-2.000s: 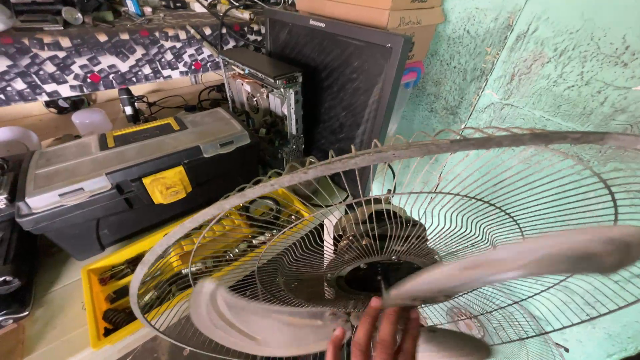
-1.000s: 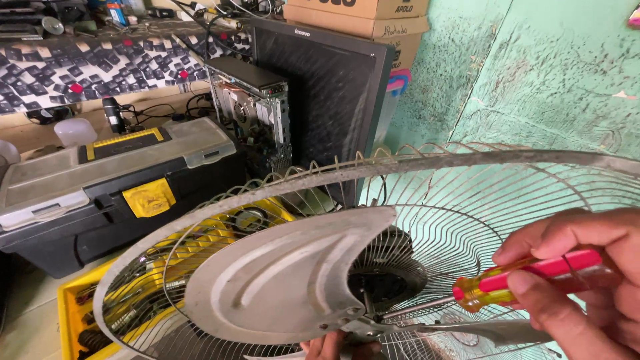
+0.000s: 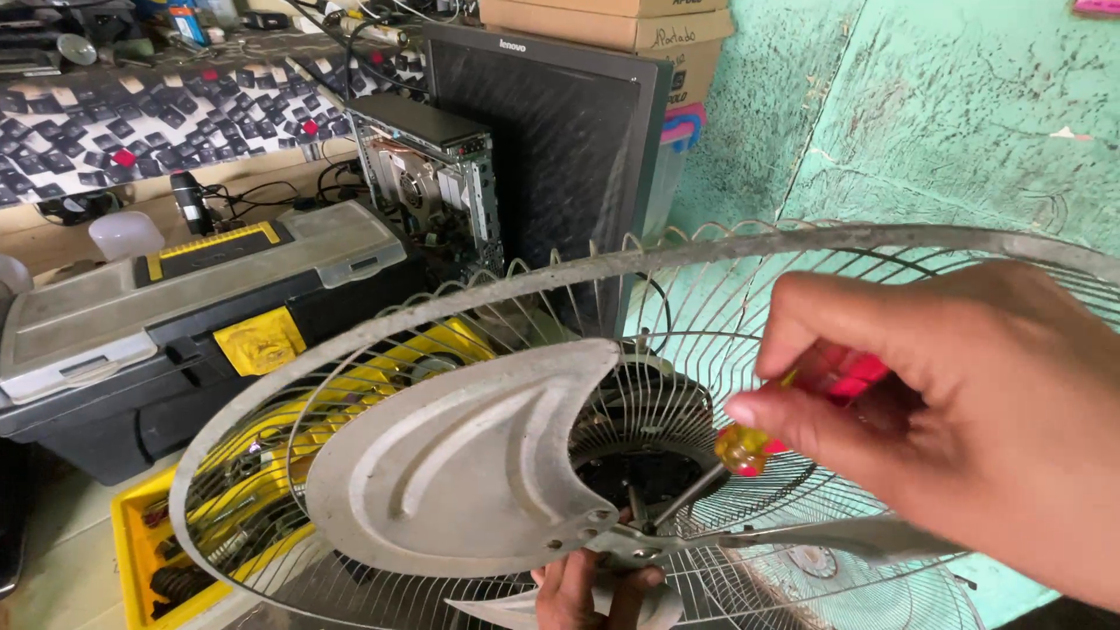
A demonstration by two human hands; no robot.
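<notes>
My right hand [image 3: 945, 394], at the right, grips a screwdriver [image 3: 744, 448] by its red and yellow handle. The shaft slants down to the left, its tip at the hub of the metal fan blades [image 3: 464, 464]. My left hand [image 3: 595, 591] is at the bottom centre, with fingers and thumb pinching the hub from below; part of it is hidden. Around the blades runs the round rim of a wire fan guard [image 3: 560, 273]. Behind the hub, the dark fan motor [image 3: 656, 411] shows through the wires.
A grey and black toolbox [image 3: 210, 306] stands at the left. Beneath it, a yellow tray [image 3: 140, 560] holds tools. An opened computer case [image 3: 429, 175] and a Lenovo monitor [image 3: 542, 157] stand behind the guard, near cardboard boxes [image 3: 604, 31] and a green wall [image 3: 954, 114].
Two seconds ago only one hand showed, at the hub. The screwdriver then came in with my right hand, and its handle is now tilted up more steeply. The blades have turned.
</notes>
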